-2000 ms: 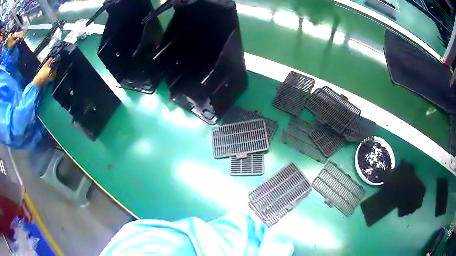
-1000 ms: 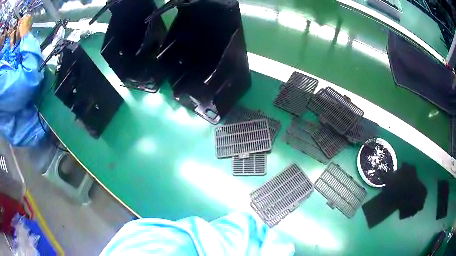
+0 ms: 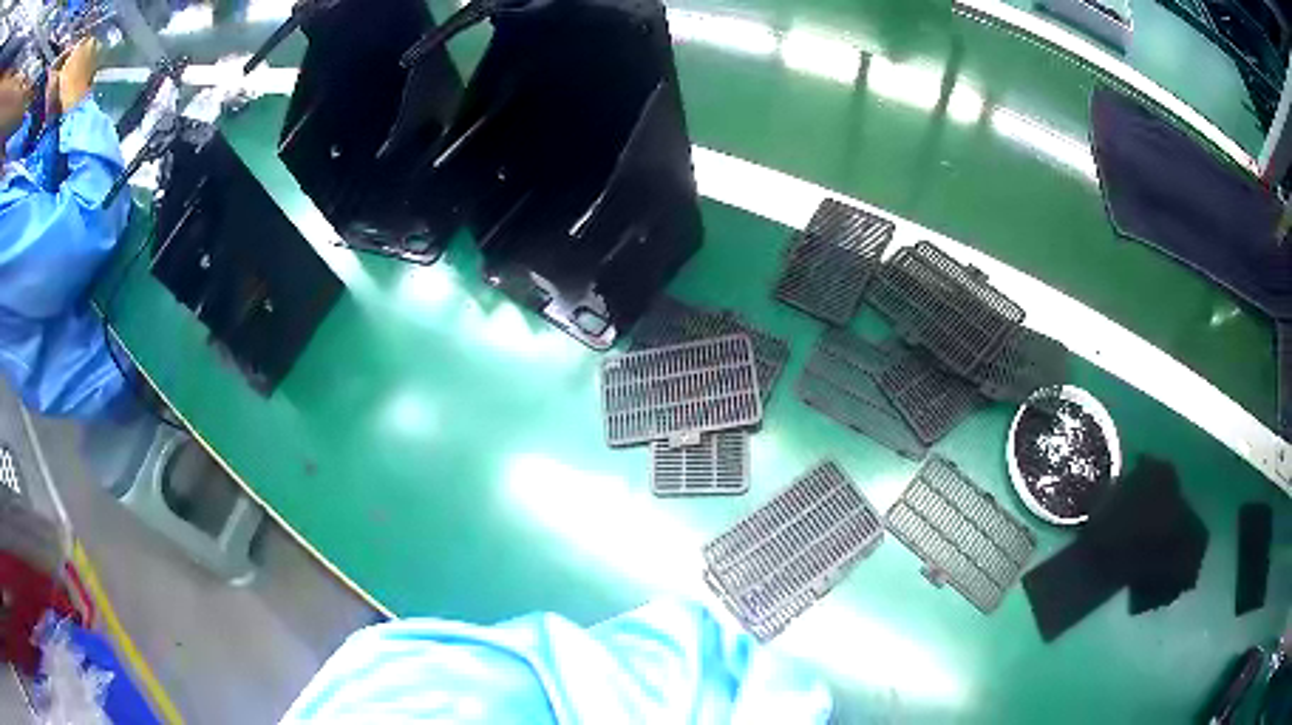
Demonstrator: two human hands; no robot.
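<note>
Neither of my hands is in view; only my pale blue smock shows at the bottom edge. Several slatted vent grilles lie on the green bench in front of me: one [image 3: 796,547] near my smock, one [image 3: 961,533] to its right, and one [image 3: 683,390] on top of others. More overlap near the white strip [image 3: 835,261]. A round white-rimmed screw dish [image 3: 1063,455] holds dark and silvery bits. Thin matte black sheets [image 3: 1134,545] lie beside it.
Black housings [image 3: 567,156] stand upright at the bench's back left, with another [image 3: 244,266] further left. Another person in a blue smock [image 3: 57,269] is at the far left. A dark cloth [image 3: 1183,198] lies on the conveyor. A black tool [image 3: 1240,686] is cut off at lower right.
The other person's arms have moved up and away from the leftmost housing compared with two seconds ago. The view has shifted slightly. The bench items have not moved.
</note>
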